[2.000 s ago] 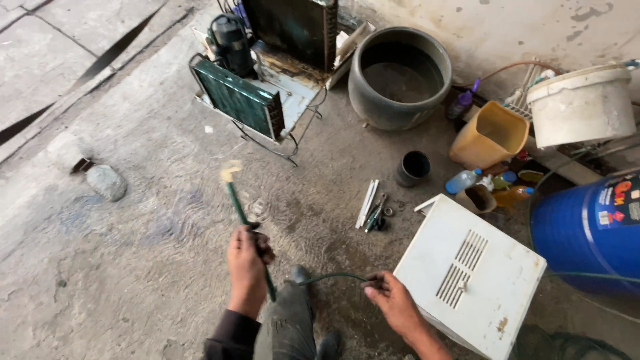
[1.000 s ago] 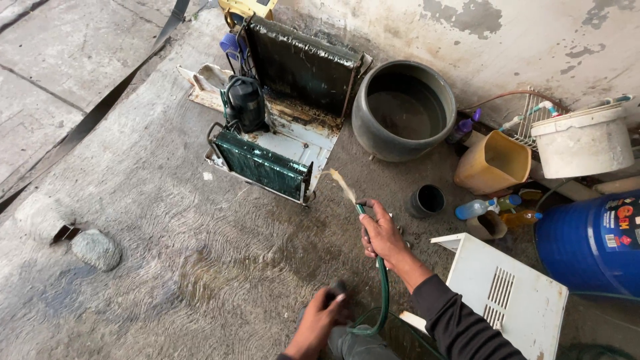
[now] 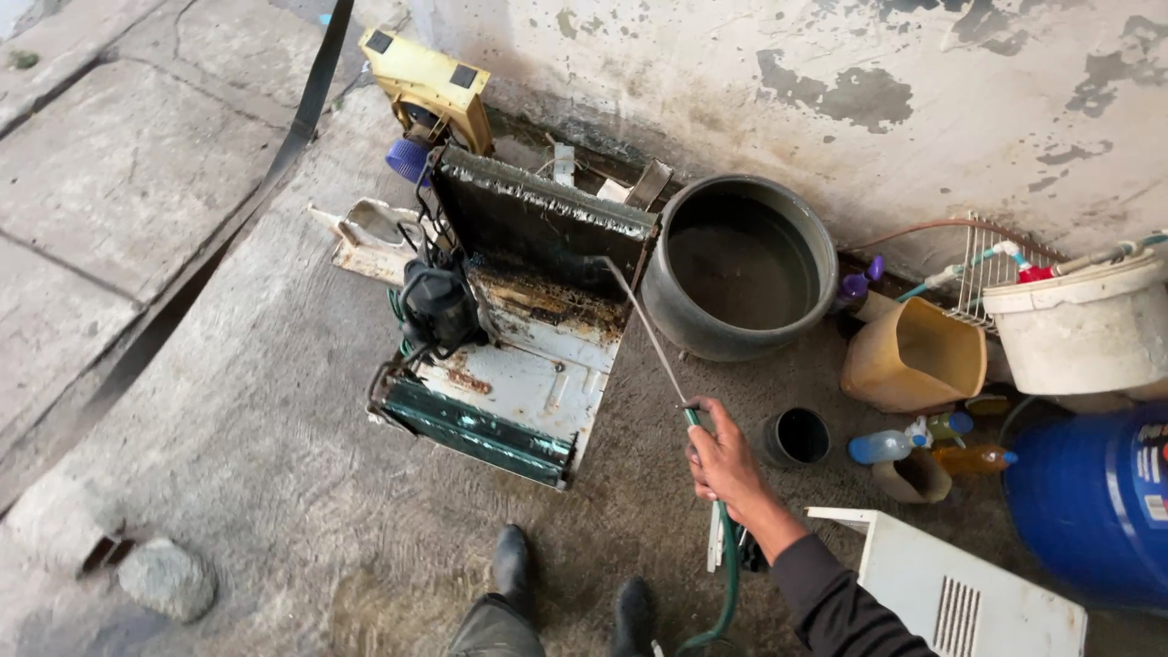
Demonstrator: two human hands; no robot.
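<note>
My right hand (image 3: 724, 453) grips a green garden hose (image 3: 730, 566) near its end, with the thumb or a finger at the mouth. A thin stream of water (image 3: 646, 324) runs from it toward the large dark finned coil (image 3: 547, 219) of a dismantled window air conditioner. The unit's rusty white base pan (image 3: 547, 374) lies on the floor and bears a black compressor (image 3: 440, 304). Along its near edge stands a green-coated coil (image 3: 474, 433). My left hand is out of view.
A large grey tub of water (image 3: 671, 301) stands right of the unit. Further right are a tan container (image 3: 867, 365), a white bucket (image 3: 1077, 338), bottles (image 3: 881, 447) and a blue barrel (image 3: 1077, 511). A white vented cover (image 3: 967, 584) lies lower right; a stone (image 3: 167, 579) lies lower left.
The hose went from my left hand to my right hand. My left hand has left the view. Water now reaches toward the large coil. The view has shifted toward the unit.
</note>
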